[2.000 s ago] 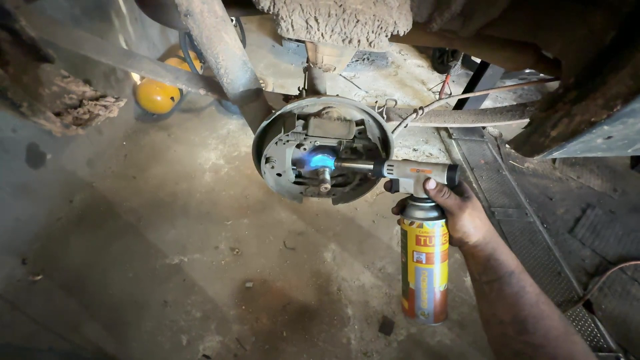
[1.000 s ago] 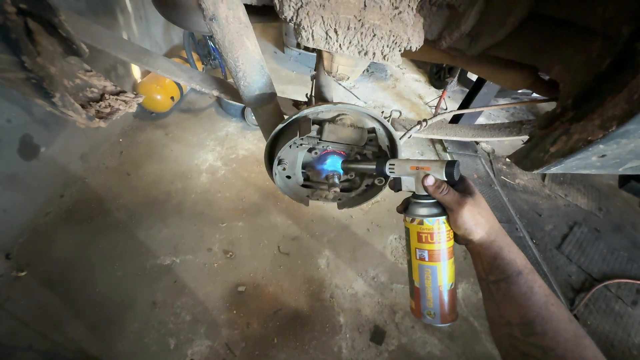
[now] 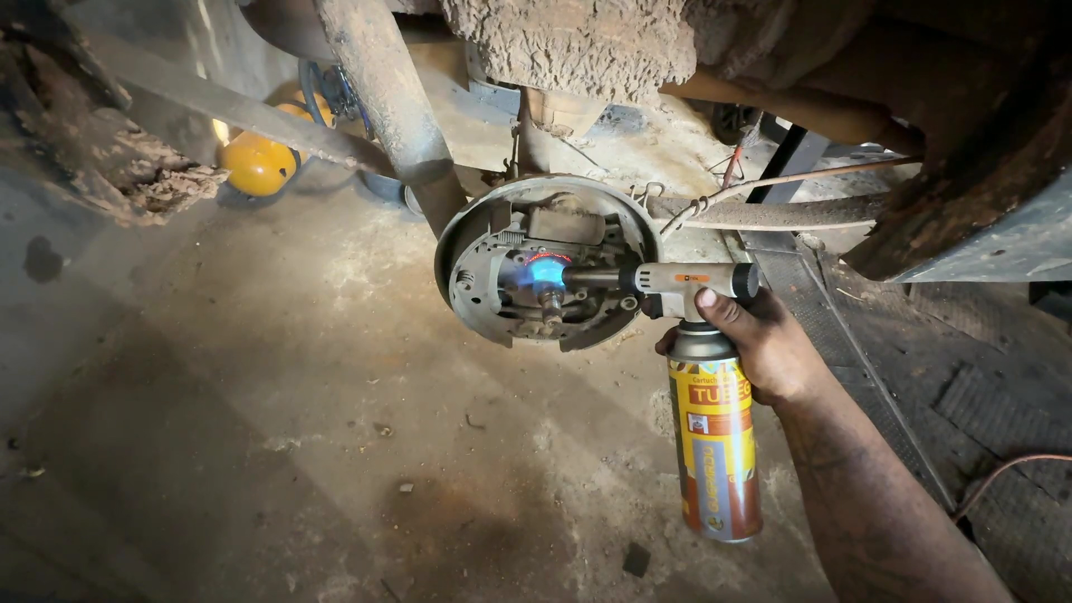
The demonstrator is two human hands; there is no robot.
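My right hand (image 3: pixel 762 343) grips a lit gas torch head (image 3: pixel 695 280) mounted on an upright yellow and red gas canister (image 3: pixel 716 452), with my thumb on the back of the head. The nozzle points left into an open drum brake assembly (image 3: pixel 469 285). A blue flame (image 3: pixel 548 272) plays around the base of the spindle (image 3: pixel 551 308), where a curved edge glows red. Brake shoes and springs sit around it inside the round backing plate. My left hand is out of view.
A rusty axle beam (image 3: pixel 389 92) slants down to the brake from above. Mud-caked underbody (image 3: pixel 578 50) hangs overhead. A cable (image 3: pixel 804 176) runs right from the brake. A yellow rounded object (image 3: pixel 258 163) stands at the back left. Metal floor plates (image 3: pixel 846 335) lie at right on the concrete floor (image 3: pixel 293 419).
A red glow shows at the heated part, which is not seen in the frame from two seconds ago. The torch stays aimed at the brake centre in my right hand.
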